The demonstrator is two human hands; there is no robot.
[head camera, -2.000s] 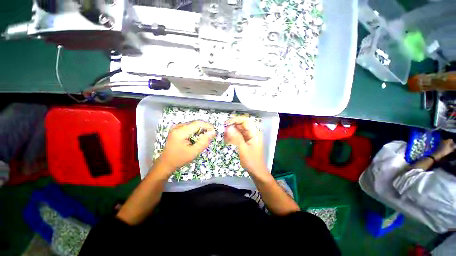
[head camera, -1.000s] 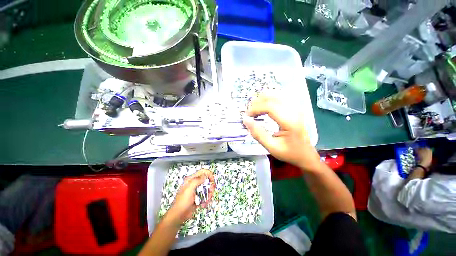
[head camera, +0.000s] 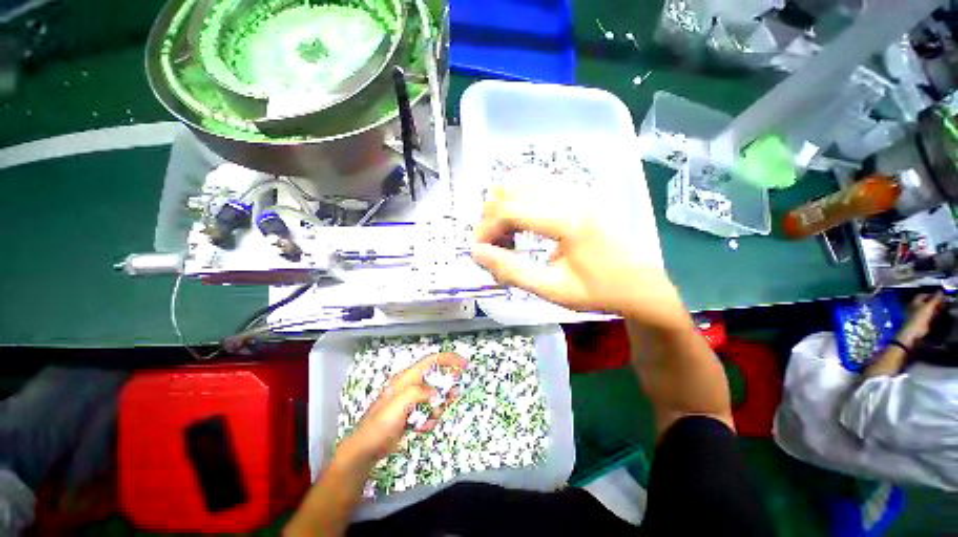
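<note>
The assembly machine (head camera: pixel 368 257) lies along the bench edge. My right hand (head camera: pixel 562 252) is at the machine's right end, thumb and forefinger pinched together at the bright metal; glare hides whether a piece is between them. My left hand (head camera: pixel 415 404) is over the lap tub (head camera: pixel 562 420), fingers curled round several white workpieces. The tub is densely filled with small white-and-green workpieces (head camera: pixel 494 420). The bench tub (head camera: pixel 646 199) stands behind and under my right hand, with a thin heap of pieces at its bottom.
A steel bowl feeder (head camera: pixel 305 147), green inside, stands behind the machine. A blue tray (head camera: pixel 515 37) lies behind the bench tub. Small clear boxes (head camera: pixel 720 199) and an orange bottle (head camera: pixel 840 207) are at right. A red stool (head camera: pixel 158 451) bears a black phone (head camera: pixel 215 462). A person's white sleeve (head camera: pixel 830 388) shows at right.
My right hand has gone from the lap tub up to the machine, then slightly left along its right end. My left hand stays over the lap tub. The view has shifted to show the bowl feeder.
</note>
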